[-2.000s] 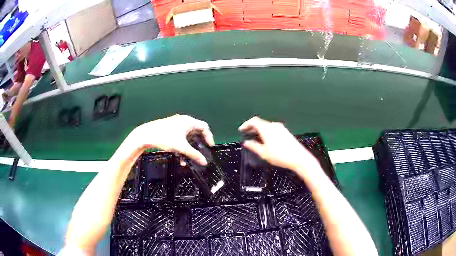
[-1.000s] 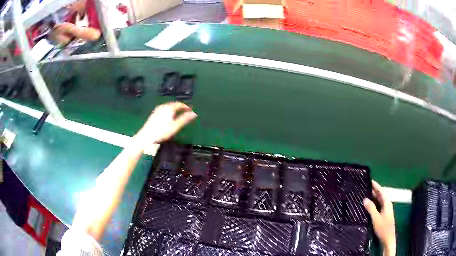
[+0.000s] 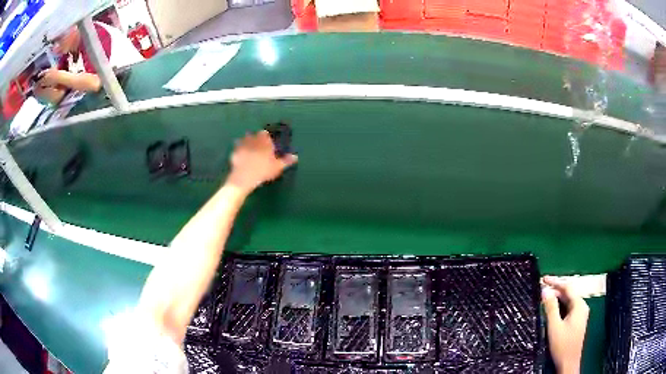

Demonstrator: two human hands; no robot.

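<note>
The black blister tray (image 3: 485, 310) lies in front of me. Several pockets in its back row hold black phone housings (image 3: 356, 310); the two pockets at the right of that row show bare ribbed floors. My left hand (image 3: 255, 161) reaches over the green conveyor belt at a black housing (image 3: 280, 137), partly hidden behind the fingers; whether it is gripped cannot be told. My right hand (image 3: 566, 314) is beside the tray's right edge, thumb and fingers slightly bent, with no part visible in it.
Loose black housings (image 3: 169, 158) lie on the conveyor belt (image 3: 409, 175) at left. A stack of black trays (image 3: 646, 314) stands at right. A white rail (image 3: 109, 241) edges the belt. Across the line are a person (image 3: 77, 66) and red boxes (image 3: 475, 22).
My left hand has moved from the tray out over the belt to a housing. My right hand has moved from over the tray to its right edge. The camera view has shifted.
</note>
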